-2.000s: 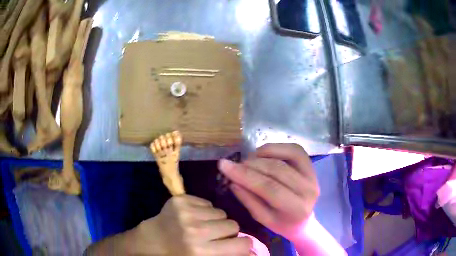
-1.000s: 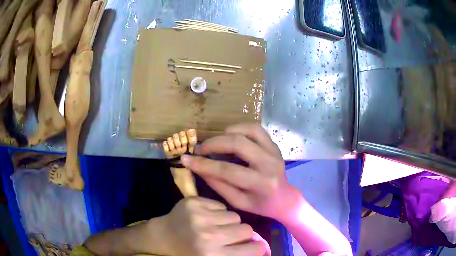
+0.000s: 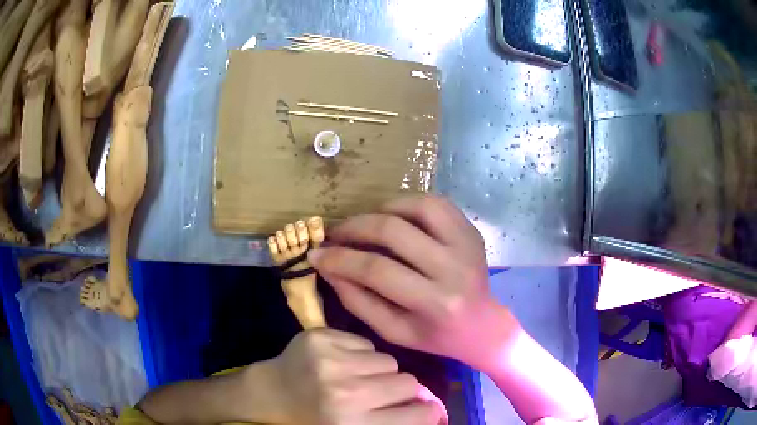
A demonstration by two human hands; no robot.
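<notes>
My left hand (image 3: pixel 344 378) is closed around the shank of a tan model leg. Its foot (image 3: pixel 304 303) points up, with the carved toes near the cardboard's lower edge. Black strap bands (image 3: pixel 295 267) lie across the foot just below the toes. My right hand (image 3: pixel 407 278) has its thumb and fingertips on the strap at the right side of the foot. Its fingertips partly hide the strap's right end.
A stained cardboard pad (image 3: pixel 257 183) bears a small white cup (image 3: pixel 327 144) and two thin sticks (image 3: pixel 344 113). Tan legs (image 3: pixel 127 166) are piled at left. Blue bins (image 3: pixel 143 332) sit below the bench edge. A black smartphone (image 3: pixel 535 31) lies beside the reflective panel (image 3: pixel 656 183). A person's purple clothing (image 3: pixel 693 340) shows at right.
My right hand has come from the right to the foot, and black bands now lie across it. In the last second, it shifted slightly and the bands became more visible. My left hand keeps its hold.
</notes>
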